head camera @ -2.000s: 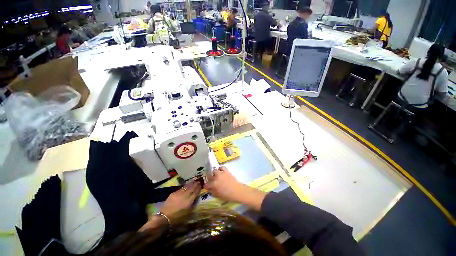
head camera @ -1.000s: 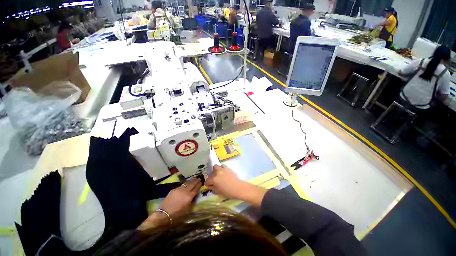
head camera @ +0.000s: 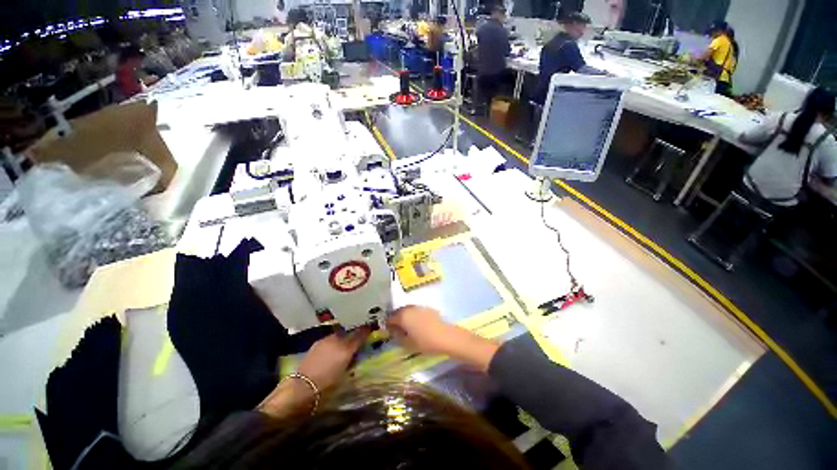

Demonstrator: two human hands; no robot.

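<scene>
The white sewing machine head [head camera: 341,275] with its round red logo stands at the centre. My left hand [head camera: 332,356] and my right hand [head camera: 415,328] are close together just below it. A small dark fabric piece [head camera: 374,336] shows between my fingertips at the needle area; the fingers hide most of it. My left fingers are on its left side, my right fingers at its right. The needle and presser foot are hidden. A long stack of black cut pieces [head camera: 216,321] lies left of the machine, and a smaller black stack [head camera: 84,395] lies at far left.
A yellow block [head camera: 418,270] sits beside a grey-blue plate [head camera: 463,280] right of the needle. Red-handled snips [head camera: 569,300] lie further right, below a screen [head camera: 578,128] on a stand. A clear plastic bag [head camera: 92,225] and cardboard box [head camera: 115,147] are at left. Other people work behind.
The view has shifted slightly. Both hands stay at the needle area; my right hand is a little further right of the dark piece, and the gap between my hands is slightly wider.
</scene>
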